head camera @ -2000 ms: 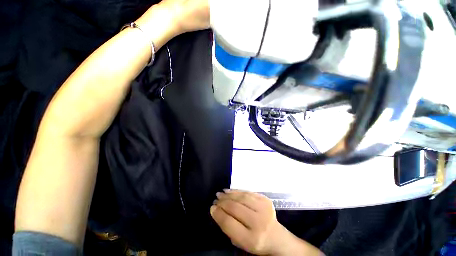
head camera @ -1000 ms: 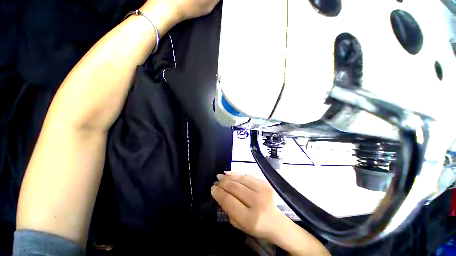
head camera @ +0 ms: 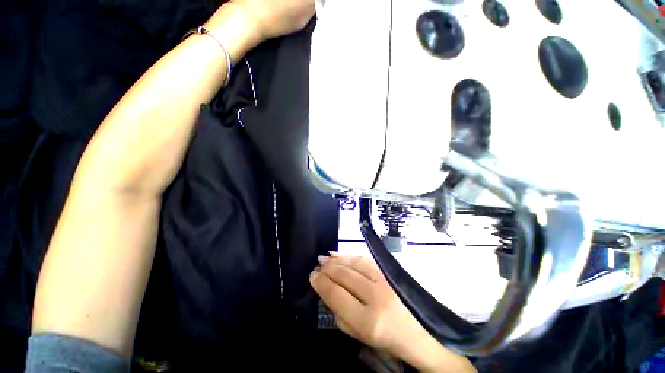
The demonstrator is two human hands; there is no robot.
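Observation:
A black garment point(head camera: 219, 211) lies left of the machine, with a smooth band point(head camera: 299, 146) along its right edge and a white, partly dashed stitch line. My left hand point(head camera: 277, 16) is at the top edge by the band; its fingers are hidden at the machine head, so its grip cannot be seen. My right hand point(head camera: 357, 295) has its fingers together on the band's edge, thumb hidden, seemingly pinching the cloth. The white sewing machine head point(head camera: 350, 95) stands over the band's edge; needle and presser foot cannot be made out.
A curved black and silver bar point(head camera: 452, 331) of the machine arches close to my right wrist. The white table point(head camera: 437, 280) is under it, with a dark rectangular object point(head camera: 594, 280) at the right. More dark cloth point(head camera: 605, 328) lies at the lower right.
The view has shifted, so the machine head fills more of the picture than at first and the phone is mostly covered. Both hands keep nearly the same places on the cloth.

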